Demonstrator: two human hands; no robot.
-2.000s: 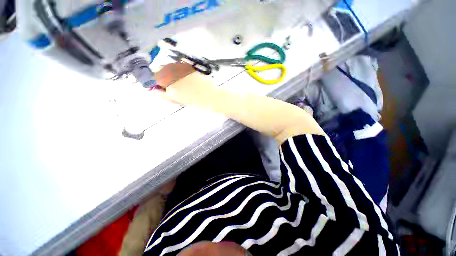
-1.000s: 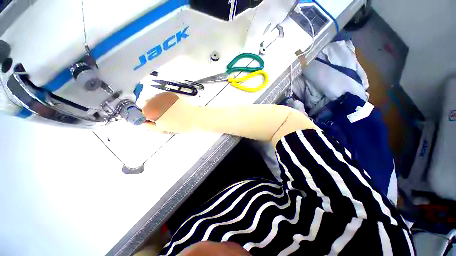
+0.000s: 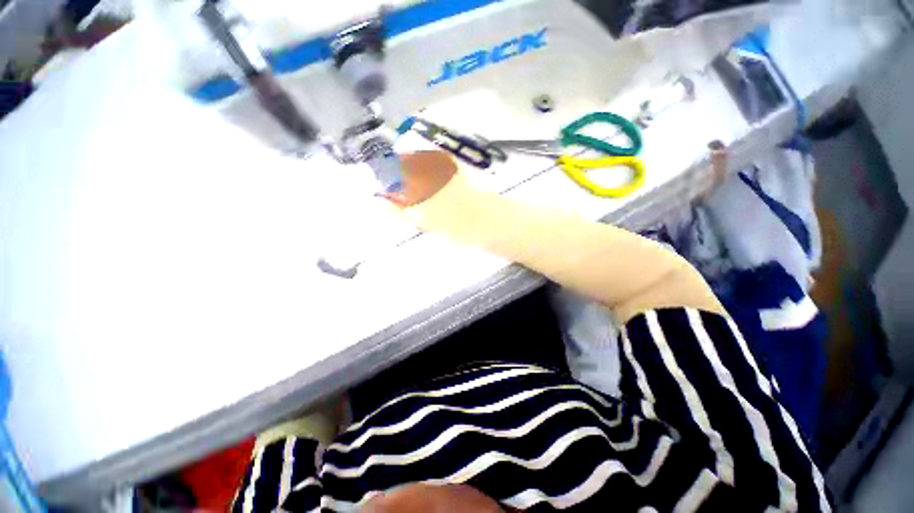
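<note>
My right hand (image 3: 426, 178) is at the sewing machine's needle area (image 3: 386, 172), small and blurred, with its fingertips against the grey cylinder beside the needle. Whether it pinches anything cannot be made out. The white sewing machine (image 3: 581, 65) has a blue stripe and "JACK" lettering. My left sleeve (image 3: 279, 463) and a bit of wrist show below the table's front edge at the lower left; the left hand itself is hidden under the table. No cloth is visible under the needle.
Dark thread snips (image 3: 471, 150) and shears with green and yellow loops (image 3: 601, 175) lie right of my hand. The ruled table edge (image 3: 401, 336) runs in front. Pale and navy cloth (image 3: 772, 346) hangs at the right. Something red (image 3: 215, 476) is below the table.
The camera view has shifted, moving the machine and scissors in the picture. My right hand stays at the needle area. More of my left sleeve now shows at the lower left.
</note>
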